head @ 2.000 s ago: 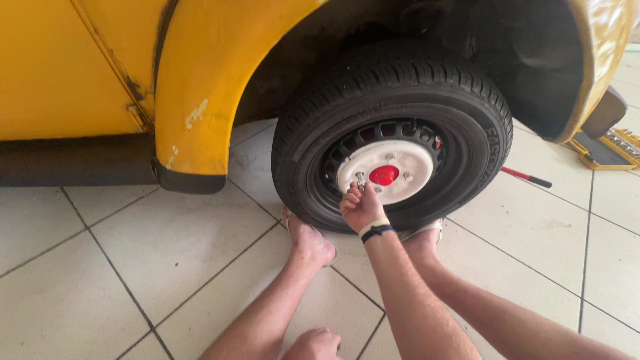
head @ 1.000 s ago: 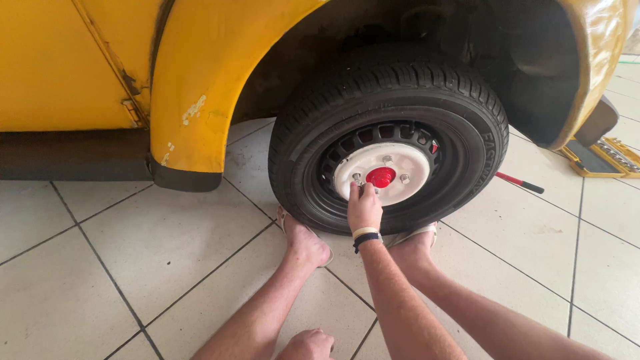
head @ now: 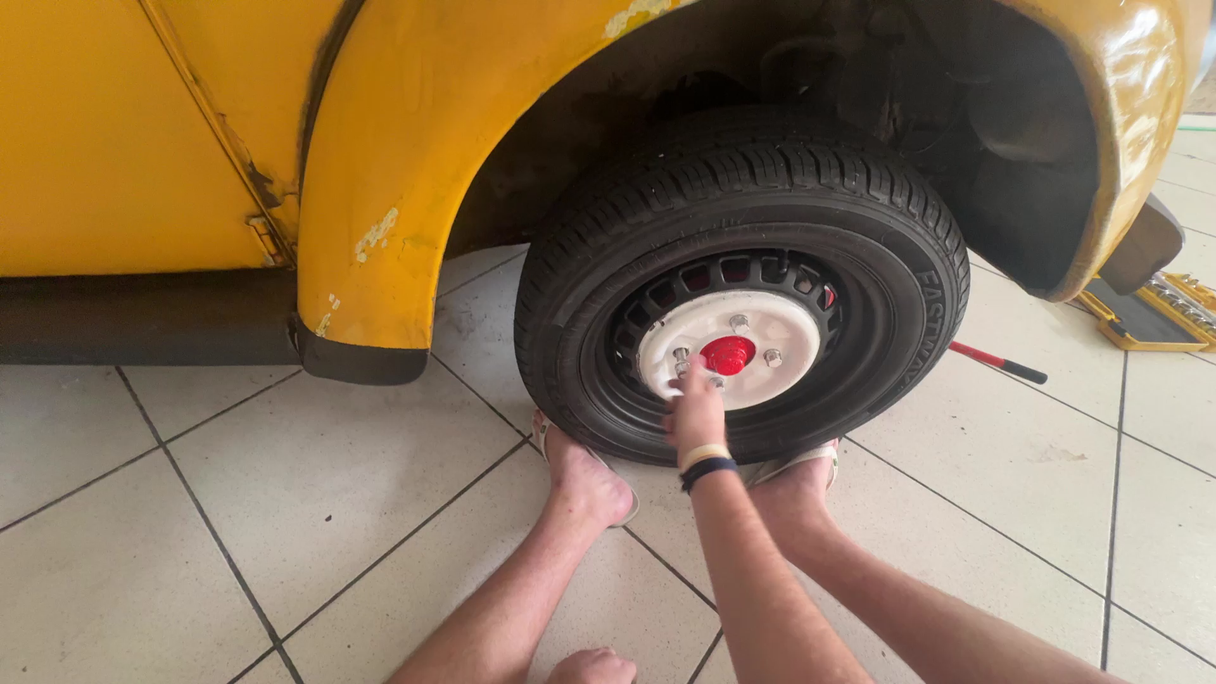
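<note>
A black tyre [head: 608,285] on a steel rim with a white centre [head: 793,328] and a red hub cap [head: 730,354] stands under the yellow fender. Several silver wheel bolts sit around the cap, one of them a bolt [head: 773,358] at the right. My right hand [head: 696,408], with bands at its wrist, reaches to the left bolt [head: 681,355]; its fingers are blurred there, and whether they grip it is unclear. Low at the bottom edge is my left hand [head: 594,667], curled and partly cut off; its fingertips are hidden.
My sandalled feet [head: 579,475] are at the tyre's lower edge on the tiled floor [head: 399,456]. A red bar with a black grip [head: 1021,370] sticks out right of the tyre. A yellow case of sockets [head: 1154,313] lies at the far right, below the yellow fender [head: 399,171].
My right hand stays near the left bolt, its fingers changing their pose there. The left hand remains low by the bottom edge.
</note>
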